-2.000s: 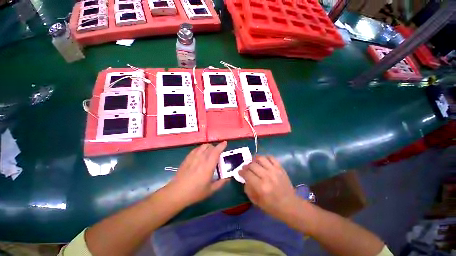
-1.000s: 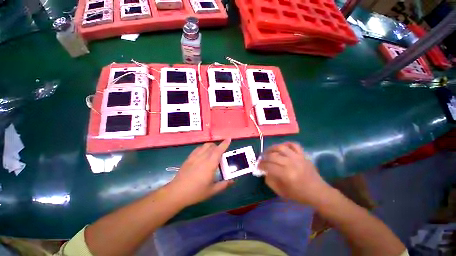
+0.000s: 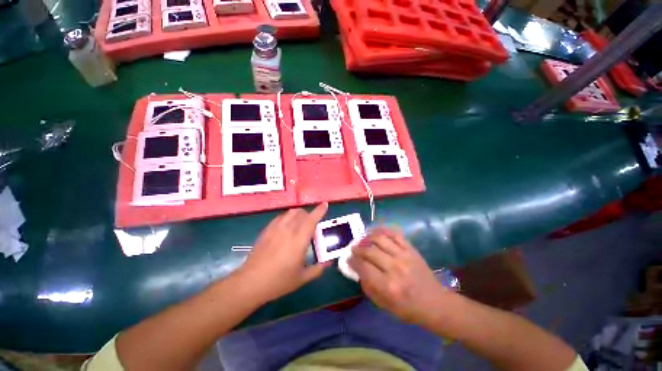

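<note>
A pale pink digital camera [image 3: 339, 238] is held just in front of the foam tray, its dark screen up and shining with a reflection. My left hand [image 3: 284, 245] grips its left end, thumb below and fingers above. My right hand [image 3: 393, 267] pinches a white cleaning cloth [image 3: 349, 268] at the camera's lower right edge. The fingers hide the camera's right end. The red-pink foam tray [image 3: 319, 190] holds four columns of cameras, screens up; the third column has a bare slot at its front. White wrist straps lie over the tray.
A solvent bottle [image 3: 266, 61] stands behind the tray, and a second bottle [image 3: 90, 59] stands at far left. Another loaded tray [image 3: 210, 35] and stacked empty foam trays [image 3: 421, 38] lie at the back. Clear film [image 3: 141, 240] and white scraps [image 3: 11, 223] lie left.
My right hand with the cloth has moved left and down from beside the camera to its lower right edge. My left hand still holds the camera. The whole view has shifted slightly.
</note>
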